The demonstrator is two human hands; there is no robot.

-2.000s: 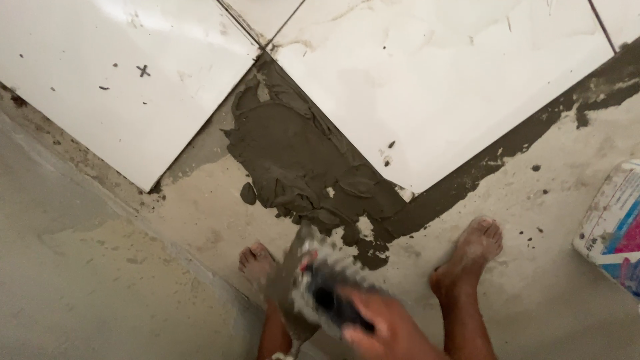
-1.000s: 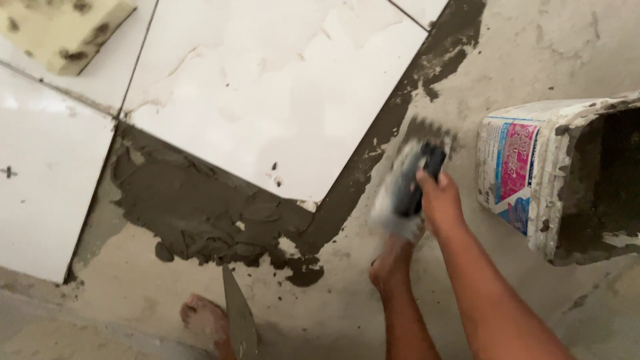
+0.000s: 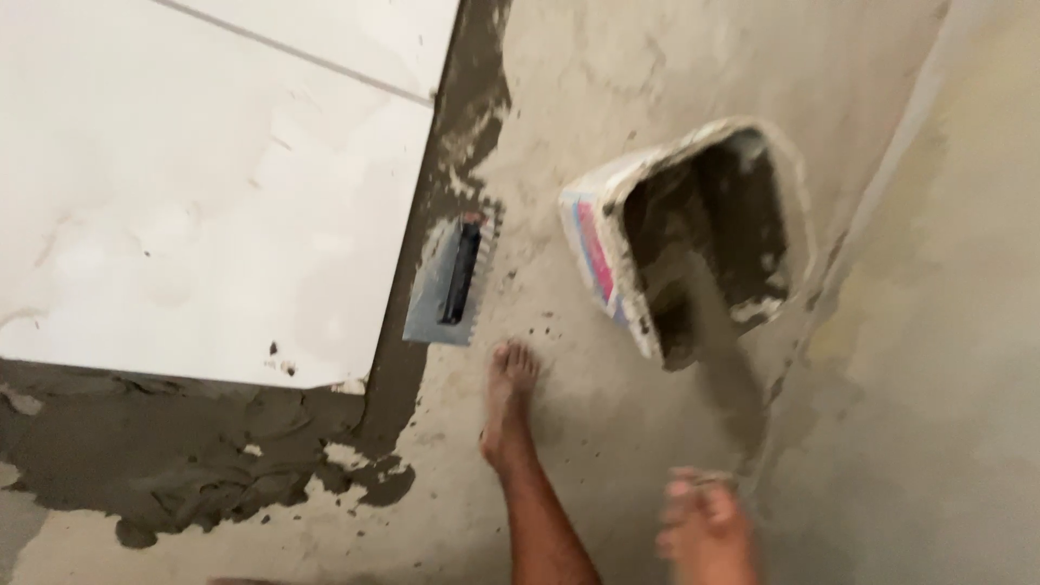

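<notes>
My right hand (image 3: 708, 524), blurred, is at the lower right, beyond my right foot, with its fingers curled at the near end of a trowel. The trowel's grey blade (image 3: 735, 390), also blurred, reaches up to the mouth of a plastic bucket (image 3: 589, 244) lying on its side with grey mortar inside. A notched trowel (image 3: 451, 280) with a black handle lies flat, partly over the mortar strip beside the white tile, with no hand on it. Wet mortar (image 3: 162, 455) is spread below the tile (image 3: 244, 203). My left hand is out of view.
My bare right foot (image 3: 512, 382) stands on the concrete floor (image 3: 569, 487) between the notched trowel and the bucket. A narrow mortar strip (image 3: 471, 73) runs along the tiles' right edge. Mortar crumbs dot the floor. A floor joint (image 3: 869, 203) runs diagonally at the right.
The notched trowel, in my right hand before, now lies on the floor. The other trowel's blade, near my left foot one second ago, is now at the bucket. The view has shifted right.
</notes>
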